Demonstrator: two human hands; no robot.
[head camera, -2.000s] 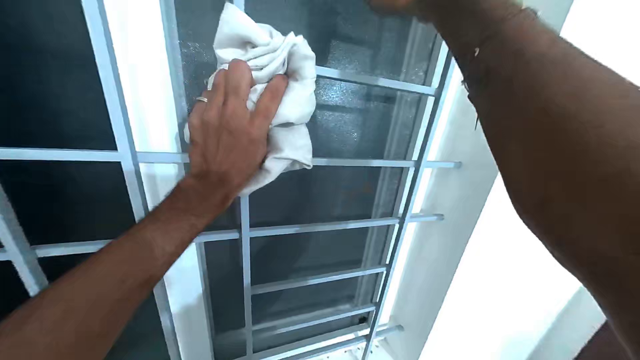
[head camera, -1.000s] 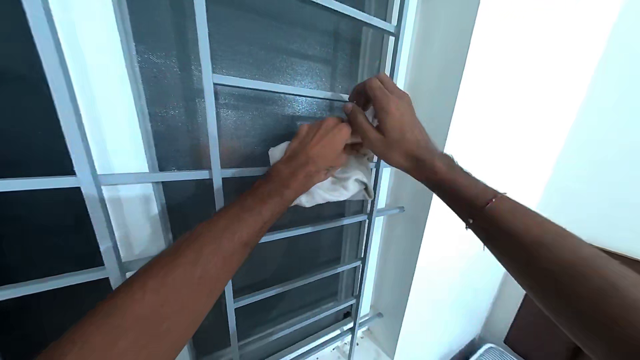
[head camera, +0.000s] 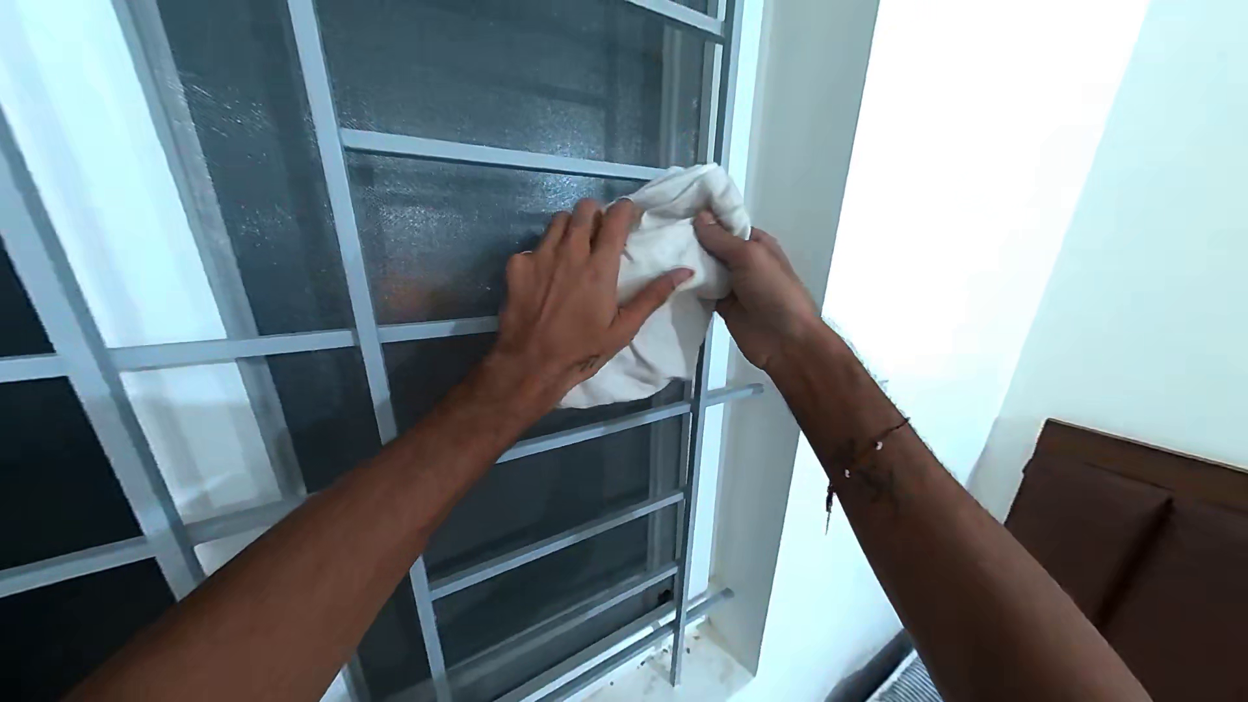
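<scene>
A crumpled white cloth (head camera: 663, 331) lies over the right part of a grey metal window grille (head camera: 439, 151). My left hand (head camera: 570, 283) rests on the cloth's left side, fingers spread upward and thumb across the cloth. On the cloth's right side, my right hand (head camera: 765, 292) grips it between thumb and fingers, beside the grille's right upright. Behind the bars is a dark, textured glass pane (head camera: 429, 234) with a shiny patch left of the cloth. The fingertips of my right hand are partly hidden by the cloth.
A white wall (head camera: 936, 244) meets the window recess on the right. The sill (head camera: 717, 658) below bears small bits of debris. At the lower right stands a brown padded headboard (head camera: 1092, 517), with part of a striped fabric surface (head camera: 907, 678) near it. Bar ends project towards the recess wall.
My right hand, away from the cloth two seconds ago, now grips it. The cloth and my left hand have moved right along the grille. The view has shifted towards the wall.
</scene>
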